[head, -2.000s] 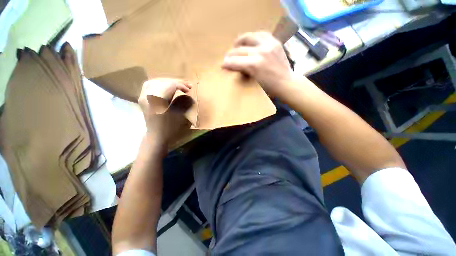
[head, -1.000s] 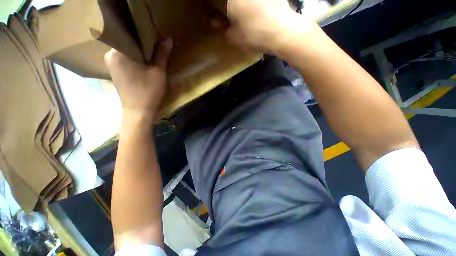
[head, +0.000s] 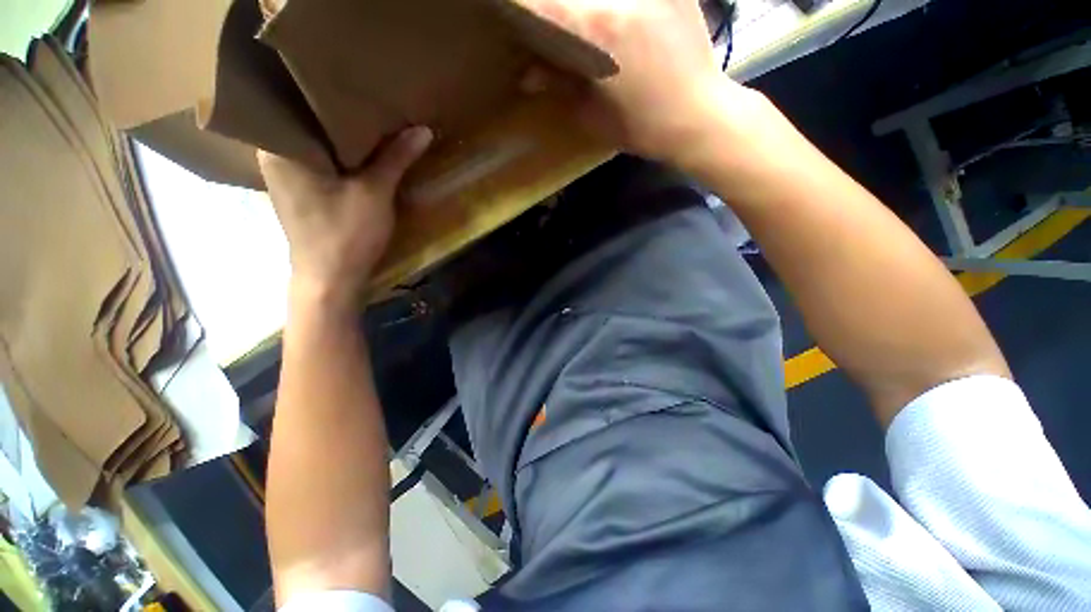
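A large brown bag panel (head: 395, 66) is folded up between my hands at the top of the view, cut off by the upper edge. My left hand (head: 341, 203) grips its lower left part, thumb on top. My right hand (head: 640, 78) holds its right edge. The tan-yellow work board (head: 479, 197) shows below the panel, with a whitish strip near its front edge. The parts of the panel beyond the top edge are out of view.
Stacked brown panels (head: 72, 275) lie at the left and hang over the white table's (head: 221, 257) edge. A white sheet (head: 203, 401) shows under them. A clear plastic bundle (head: 84, 562) is at the lower left. A grey metal frame (head: 945, 191) stands at the right.
The panel was spread out at first; now it is folded up, baring the board's front. Both hands have moved up in view. Over the last second the fold has shifted slightly.
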